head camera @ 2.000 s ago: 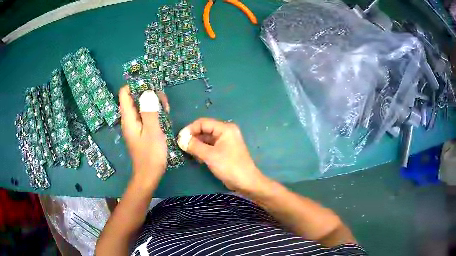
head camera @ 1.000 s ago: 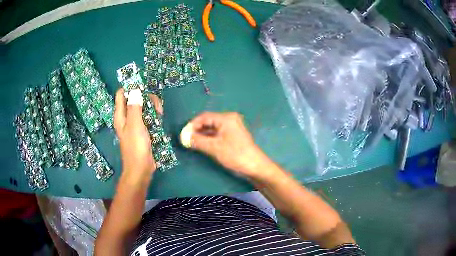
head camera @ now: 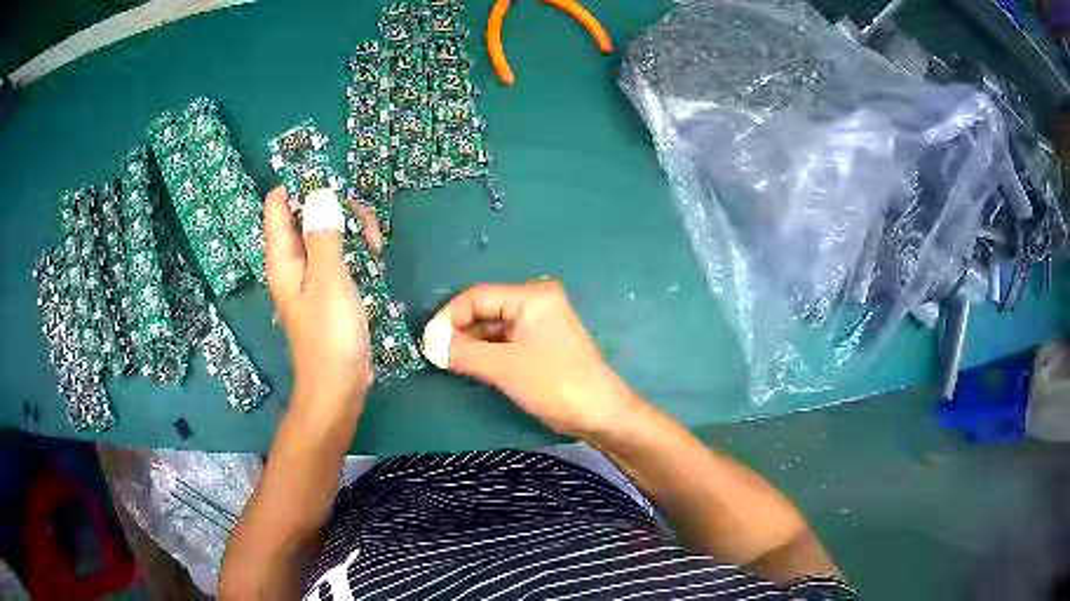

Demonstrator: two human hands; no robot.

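Observation:
My left hand (head camera: 323, 294), with a white cot on the thumb, holds a long narrow green circuit board strip (head camera: 381, 319) that slants down to the right. The thumb lies on top of the strip near its upper end. My right hand (head camera: 516, 352) is beside the strip's lower end, thumb and forefinger pinched together, with a white cot at the tips. The fingertips are close to the strip's right edge; whether they touch it or hold a small component cannot be told. A few tiny components (head camera: 494, 197) lie on the mat above my right hand.
Board strips (head camera: 417, 100) lie side by side at the top; more strips (head camera: 141, 270) are fanned at left. Orange-handled pliers (head camera: 498, 45) lie at the far edge. A large clear plastic bag (head camera: 763, 176) covers the right, beside grey parts. A blue bin (head camera: 991, 405) is at lower right.
Since one second ago, my right hand has come back to the strip's lower end, after being a little away from it. My left hand and the strip have shifted slightly.

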